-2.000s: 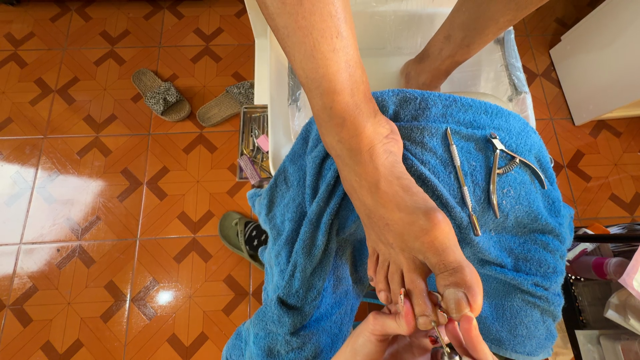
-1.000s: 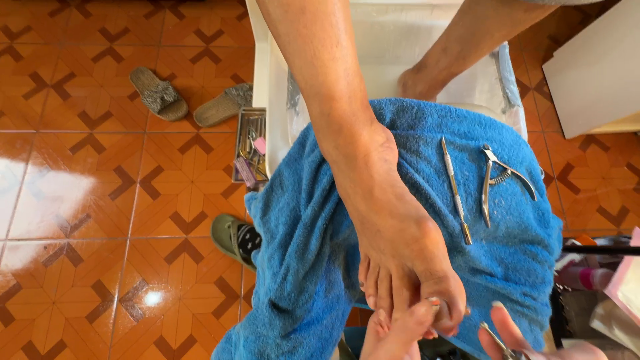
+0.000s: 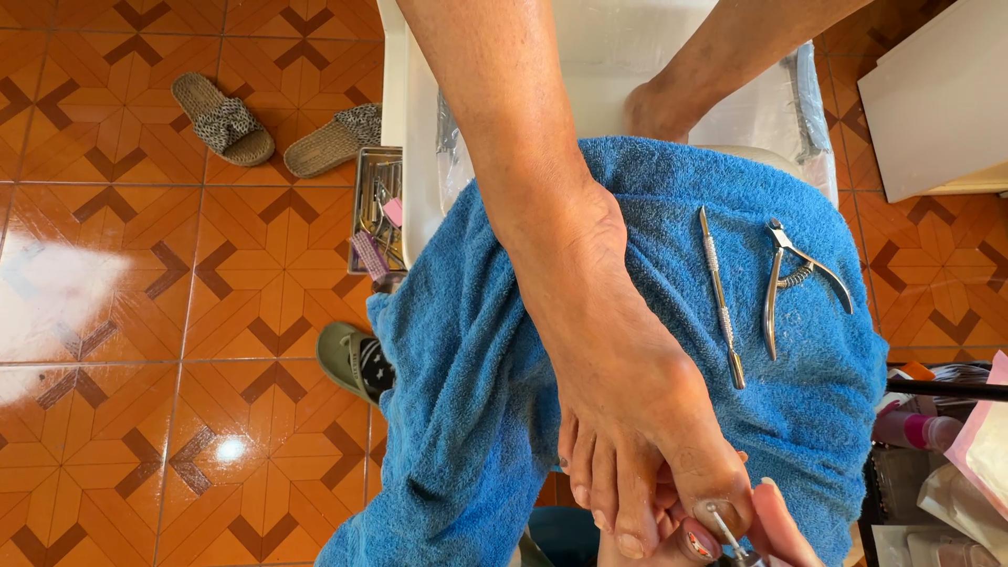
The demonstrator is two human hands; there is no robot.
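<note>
Another person's bare foot (image 3: 622, 346) rests across a blue towel (image 3: 465, 378) spread over my lap. At the bottom edge, my left hand (image 3: 677, 543) holds the big toe from below, its painted thumbnail beside the toe's tip. My right hand (image 3: 780, 528) is shut on a rotary nail drill, mostly cut off by the frame; its thin bit (image 3: 724, 528) with a round head touches the big toenail near the cuticle. On the towel right of the foot lie a metal cuticle pusher (image 3: 720, 299) and a pair of metal cuticle nippers (image 3: 795, 276) with spread handles.
Beyond the towel stands a white foot basin (image 3: 606, 47) with the other foot (image 3: 661, 110) in it. A metal tray (image 3: 364, 181) of tools is at its left. Sandals (image 3: 228, 130) lie on the tiled floor. A cart (image 3: 929, 386) with supplies stands at right; a white panel (image 3: 937, 94) is above it.
My right hand was apart from the foot one second ago; it is now at the big toe, with the drill bit against the nail. The pusher and nippers still lie on the towel.
</note>
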